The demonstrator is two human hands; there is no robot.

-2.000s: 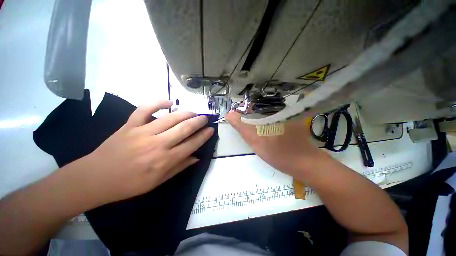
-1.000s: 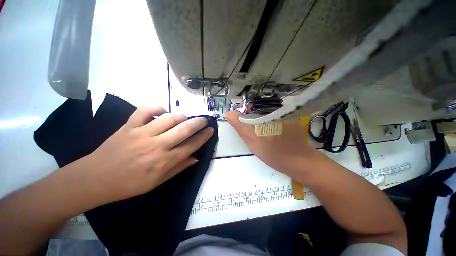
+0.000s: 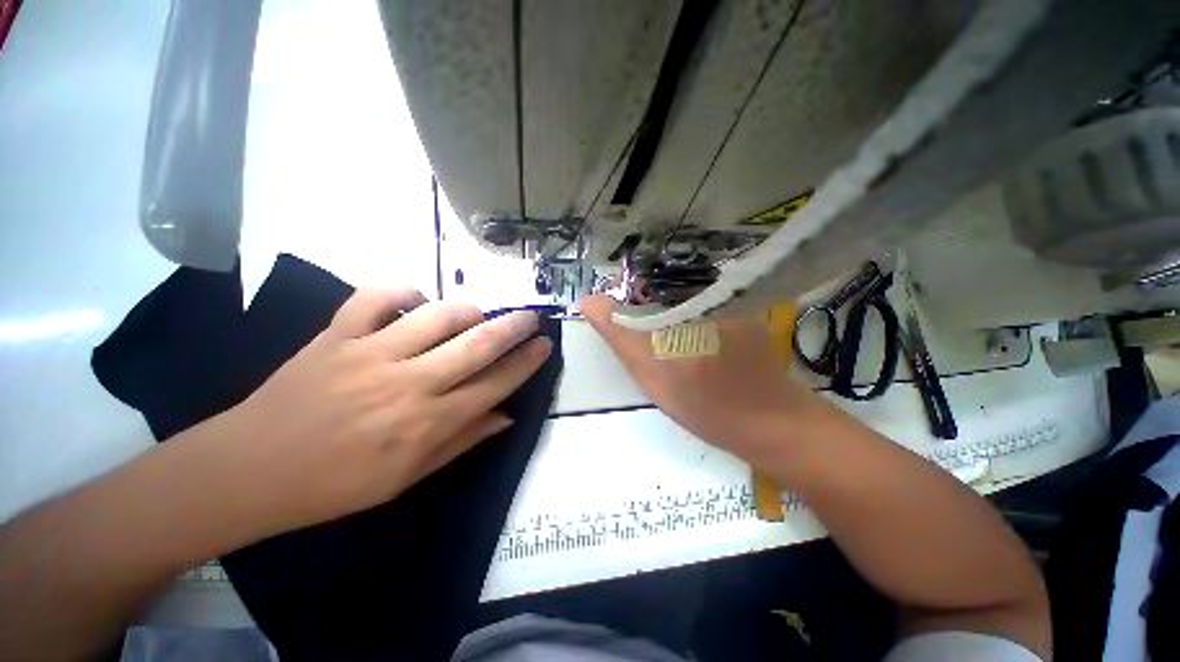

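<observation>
A black cut panel [image 3: 427, 543] lies on the white table, with a V-shaped notch at its far left edge. Its upper right corner is at the presser foot [image 3: 569, 274] of the cream sewing machine head [image 3: 582, 104]. My left hand [image 3: 388, 388] lies flat on the panel, fingertips close to the foot. My right hand [image 3: 705, 382] is right of the needle area, its fingertips near the panel's corner and partly hidden by the machine's pale guard. Whether it holds anything cannot be seen.
Black-handled scissors [image 3: 870, 339] and a slim dark-handled tool [image 3: 934, 388] lie right of my right hand. A yellow strip [image 3: 770, 498] passes under my right forearm. A ridged cream block [image 3: 686, 340] is by my right hand. A grey-white lamp tube [image 3: 197, 129] hangs at the upper left.
The view has shifted slightly, and more of the ribbed wheel shows at the right. My hands and the panel stay nearly in place, with a slight shift of my left fingers.
</observation>
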